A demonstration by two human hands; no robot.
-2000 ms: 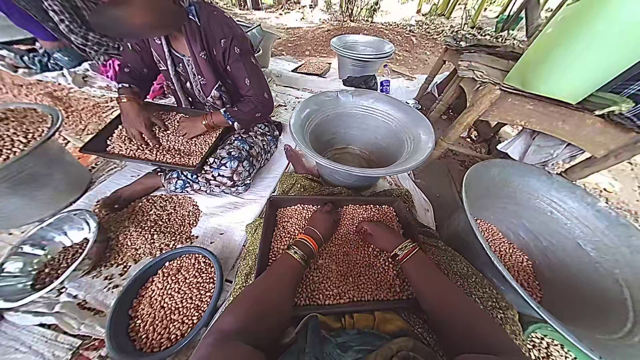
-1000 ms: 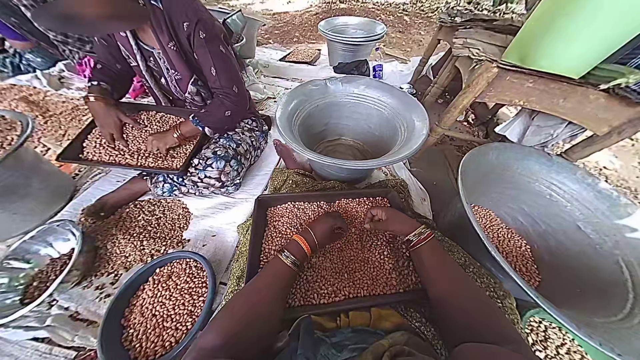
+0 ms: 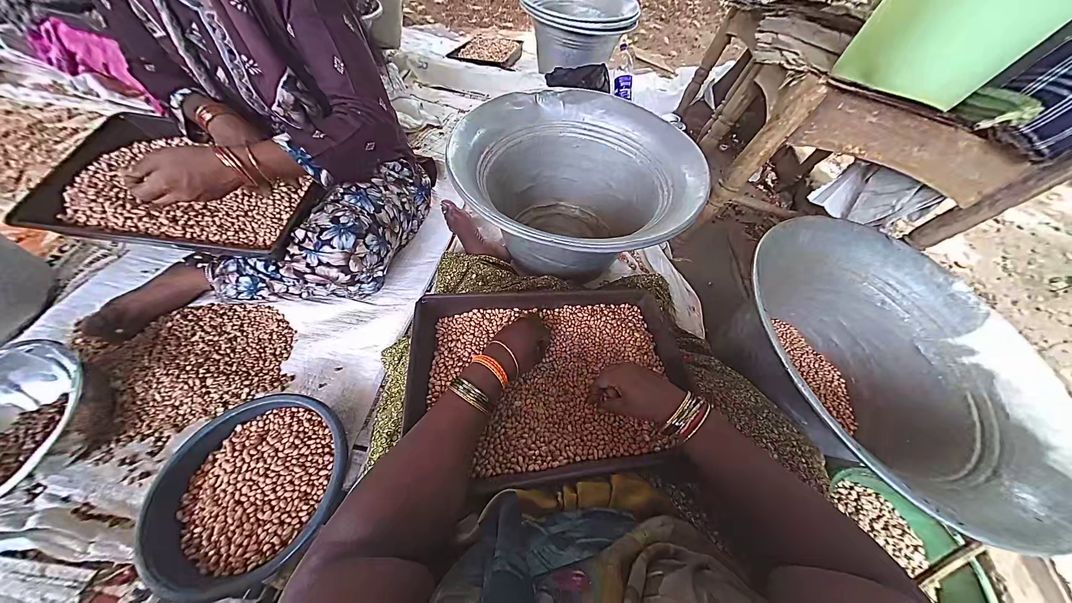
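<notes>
A dark rectangular tray (image 3: 419,368) rests on my lap, filled with reddish-brown shelled nuts or seeds (image 3: 544,419). My left hand (image 3: 521,342) is at the upper middle of the tray, fingers bent down against the nuts; its fingertips are hidden. Right of it and lower, my right hand (image 3: 632,392) lies low over the nuts with curled fingers. Whether either hand holds any nuts cannot be seen. Bangles circle both wrists. Just beyond the tray stands a wide metal basin (image 3: 578,167), with no nuts visible inside.
At left, a person (image 3: 335,92) works over another nut-filled tray (image 3: 276,249). A grey tub of nuts (image 3: 151,519) stands by my left forearm, near a loose heap (image 3: 201,360). A large metal bowl (image 3: 904,335) and a green container (image 3: 946,528) flank my right arm; a wooden chair (image 3: 888,138) stands behind.
My hands were close together near the tray's far side one second ago; now they are farther apart, the right one nearer to me. The other person's hands have come together over their tray.
</notes>
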